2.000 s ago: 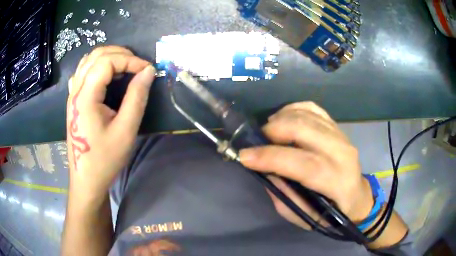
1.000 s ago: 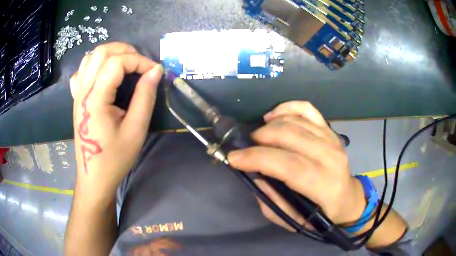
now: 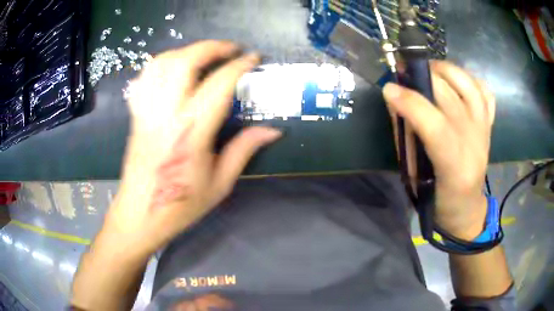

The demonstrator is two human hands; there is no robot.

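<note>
A blue circuit board with a glaring white middle (image 3: 276, 91) lies flat on the dark green bench mat. My left hand (image 3: 188, 127), blurred, is at the board's left end, fingers spread above it and thumb below; nothing shows between them. It hides part of the board's left end. My right hand (image 3: 449, 133) holds the black soldering iron (image 3: 416, 85) upright in view, to the right of the board. The iron's front end reaches over the fanned stack of boards (image 3: 358, 48), and its tip cannot be made out.
Small clear-silver components (image 3: 106, 64) lie scattered behind my left hand. A black plastic tray (image 3: 42, 61) stands at the left. A white and orange-red object (image 3: 536, 30) is at the far right. Black cables (image 3: 516, 182) loop from my right wrist.
My right hand has swung the iron away from the board's left end, up and right to the stack. My left hand's finger and thumb have parted and it has moved right over the board.
</note>
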